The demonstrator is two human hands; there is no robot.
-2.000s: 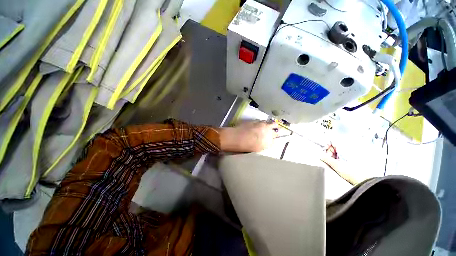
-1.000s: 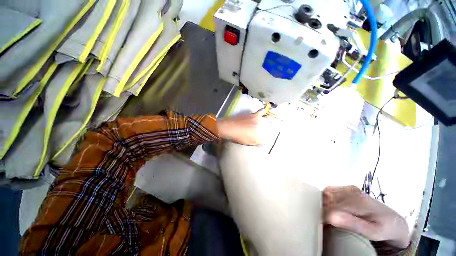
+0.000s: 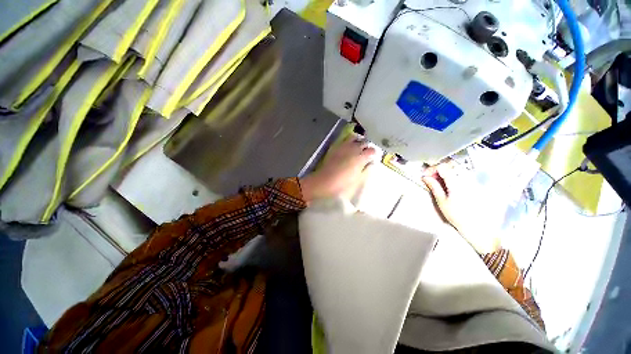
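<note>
The beige-grey workpiece runs from under the sewing machine head down toward my lap, near white under the lamp. A short dark line shows on it below the needle area. My left hand lies on the fabric just left of the needle area, fingers bent at its edge. My right hand is at the right of the needle area, fingertips close to the presser foot, partly washed out by glare. Whether either hand pinches the fabric is not clear. A yellow binding strip shows at the workpiece's lower left edge.
Heaped grey pieces with yellow edges lie at the upper left. A brown-grey metal plate lies between them and the machine. A blue hose curves behind the head. Black cables and a black-framed box are at the right.
My right hand has moved from the lower right fabric up to the needle area. My left hand now sits with fingers bent near the head. The fabric's near part has folded over. The view has shifted.
</note>
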